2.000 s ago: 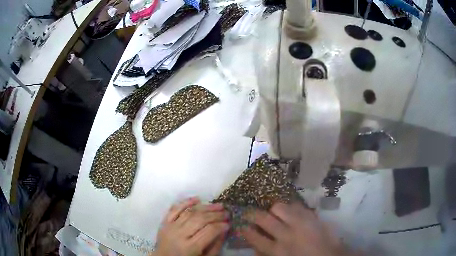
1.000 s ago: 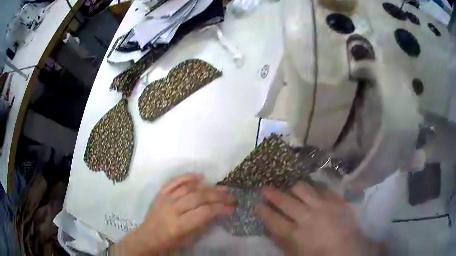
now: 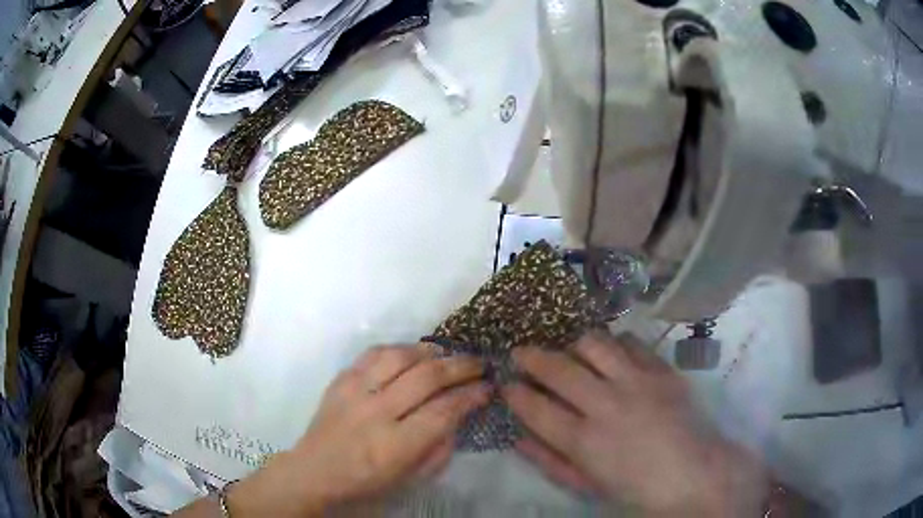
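Observation:
A gold-brown and black speckled fabric panel (image 3: 521,304) lies at the needle area, its upper right edge by the presser foot. A grey-blue speckled part (image 3: 488,423) shows between my hands, nearer to me. My left hand (image 3: 400,410) lies on the panel's left lower edge, fingers pointing right. My right hand (image 3: 597,415) lies on its right lower part, fingers pointing left. Both press the fabric, fingertips close together. The sewing machine head (image 3: 658,152) is above and right. The needle tip is not clear.
Two gold-speckled pieces lie left, one double-humped (image 3: 334,162) and one heart-like (image 3: 205,278). A stack of white, grey and black cut pieces (image 3: 294,51) is upper left. A dark flat rectangle (image 3: 845,329) is right of the needle. The white table's curved edge runs down the left.
The view has shifted, first closer to the machine head. Both hands stay on the panel, and more grey-blue fabric shows between them than two seconds ago.

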